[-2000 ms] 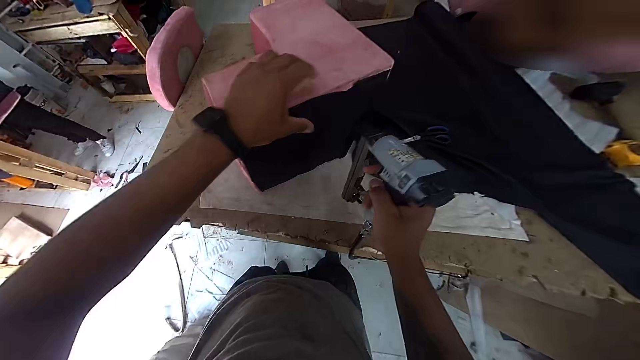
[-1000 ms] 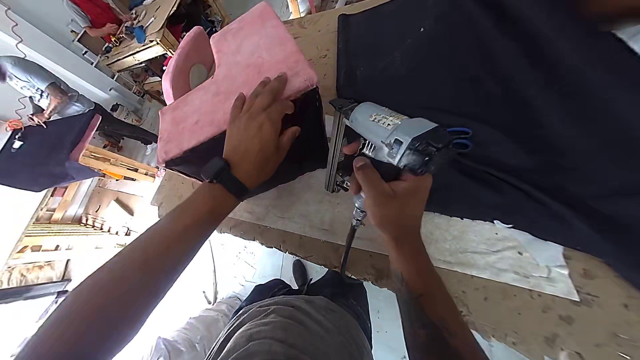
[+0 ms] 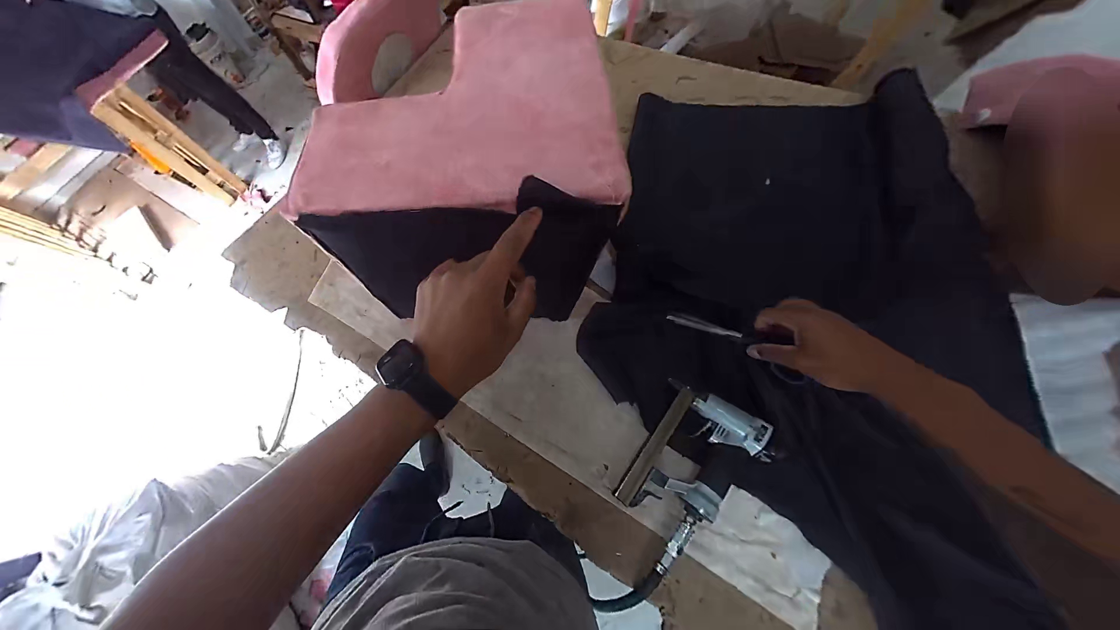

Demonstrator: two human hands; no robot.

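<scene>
An L-shaped piece upholstered in pink fabric (image 3: 490, 131) rests on the workbench, with black fabric (image 3: 394, 249) over its near side. My left hand (image 3: 472, 306), a watch at the wrist, touches that black fabric with its index fingertip, just below the pink edge, where a flap folds up. My right hand (image 3: 809, 341) holds scissors (image 3: 704, 327) by their handles, blades pointing left, over a large dark cloth (image 3: 752, 192). A pneumatic staple gun (image 3: 691, 446) with a hose lies on the bench between my arms, near the front edge.
Pale sheet material (image 3: 516, 429) covers part of the workbench (image 3: 560, 490). A curved pink padded piece (image 3: 350, 52) stands behind the L-shaped one. A blurred round shape (image 3: 1063, 188) is at the right. At the upper left, a person's legs (image 3: 206, 87) are beside a wooden frame (image 3: 166, 144).
My right hand has let go of the staple gun, which now lies on the bench, and has taken hold of scissors. My left hand has moved off the pink top to the black side fabric.
</scene>
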